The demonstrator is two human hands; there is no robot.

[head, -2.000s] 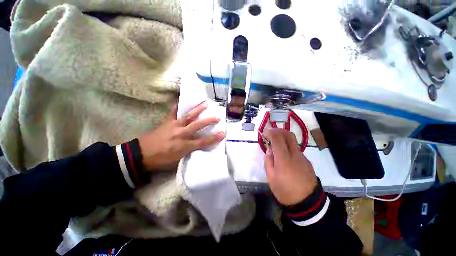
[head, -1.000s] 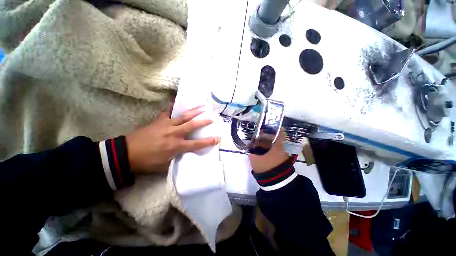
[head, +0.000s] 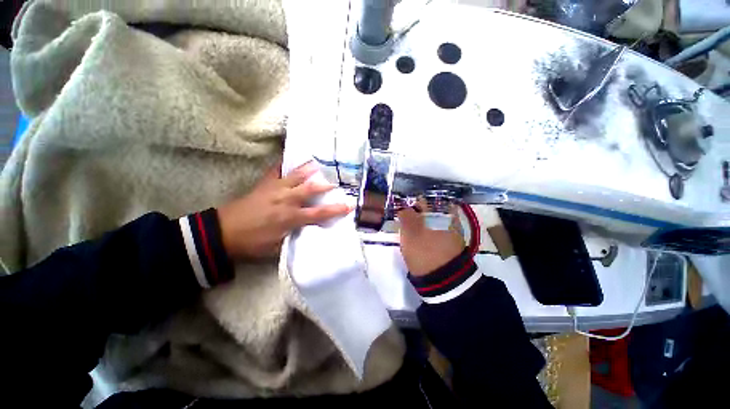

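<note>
My left hand (head: 276,209) lies flat, fingers spread, on a smooth white fabric piece (head: 332,279) over beige fleece (head: 152,152). The fleece is heaped left of the needle area, and the white piece hangs to a point toward me. My right hand (head: 431,240) is just right of the presser foot area, its fingertips partly hidden under the white machine head (head: 512,152). I cannot tell if it grips anything. A shiny upright guard (head: 375,192) stands in front of the needle and hides it. A red scissor handle (head: 472,230) shows beside my right hand.
A black phone (head: 556,260) with a white cable lies at the right on the machine table (head: 496,307). A small tan strip (head: 500,240) lies between the red handle and the phone. A grey tube (head: 373,32) rises above the machine head. A cardboard box (head: 568,363) is below right.
My right hand has moved left from over the red scissor handles to beside the presser foot. My left hand stays spread on the white fabric. The camera view shifted and swung back.
</note>
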